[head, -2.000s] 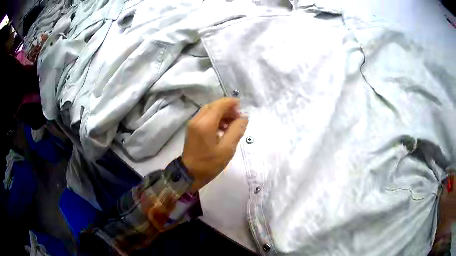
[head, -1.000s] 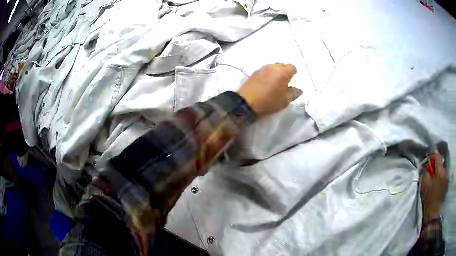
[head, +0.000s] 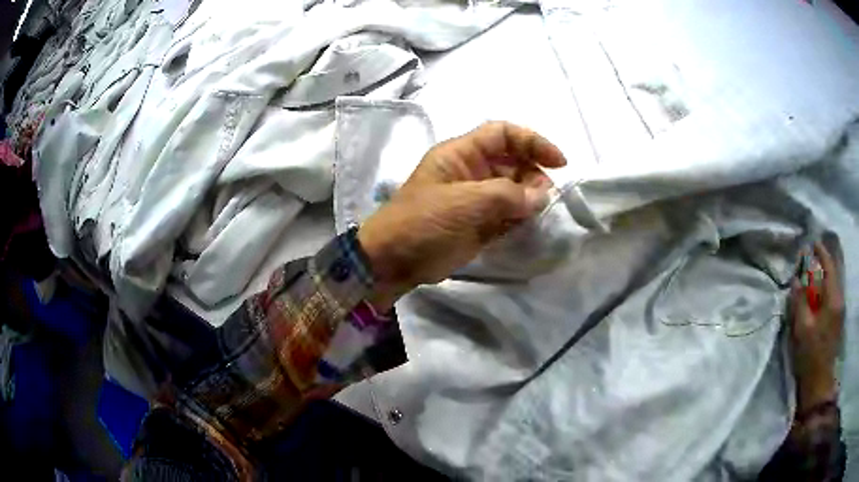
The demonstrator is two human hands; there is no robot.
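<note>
A pale grey-white garment [head: 584, 358] lies spread and partly bunched in front of me. My left hand [head: 471, 193], in a plaid sleeve, is at the middle, with its thumb and fingertips closed on a raised fold of the garment. My right hand [head: 817, 315] is at the far right edge, resting on the garment's side. The orange-red handle of the thread snips [head: 813, 290] shows between its fingers; the blades cannot be made out. A metal snap [head: 395, 414] shows on the garment's edge near my lap. A loose-looking thread [head: 721, 329] curves across the cloth left of my right hand.
A large heap of similar garments [head: 188, 141] covers the left and far left of the white table. Blue bins [head: 121, 414] stand on the floor at the lower left. A bit of pink cloth [head: 11, 152] shows at the far left edge.
My left hand moved from the snap edge to the far side and now pinches a fold. The garment was turned over on itself. My right hand came further into view, holding the snips.
</note>
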